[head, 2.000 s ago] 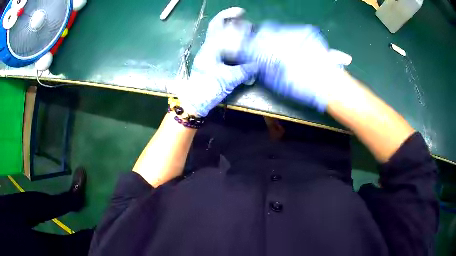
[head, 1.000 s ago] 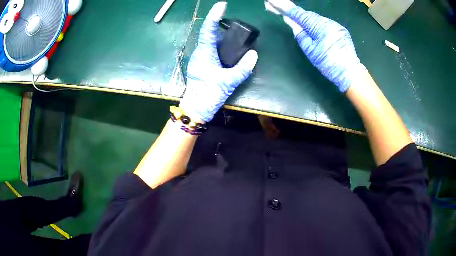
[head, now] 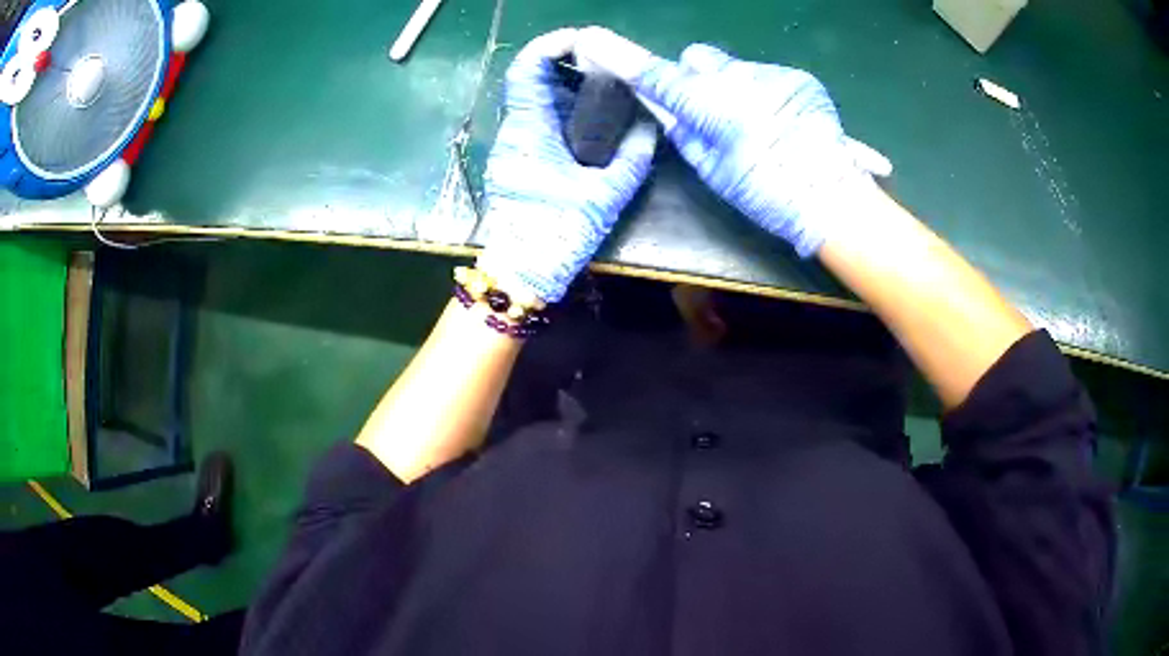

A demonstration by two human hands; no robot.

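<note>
My left hand (head: 554, 192), in a pale blue-white glove, is closed around a black power adapter (head: 599, 122) above the bench near its front edge. My right hand (head: 763, 141), in the same kind of glove, is bent over the adapter with its fingertips at the adapter's top. A white slim tool (head: 872, 158) shows its end beyond the right fist, and a thin pale part shows by the fingers over the adapter. The rest of the tool is hidden in the hand.
A blue and red desk fan (head: 87, 80) stands at the left. A white stick (head: 417, 28) lies at the back of the green bench (head: 308, 141). A small white scrap (head: 997, 94) and a whitish block-like object (head: 979, 18) are at the right. A person's leg and shoe (head: 214, 493) show lower left.
My right hand has come back from the right to the adapter, after being apart from it a second ago. My left hand still holds the adapter. The view has shifted slightly.
</note>
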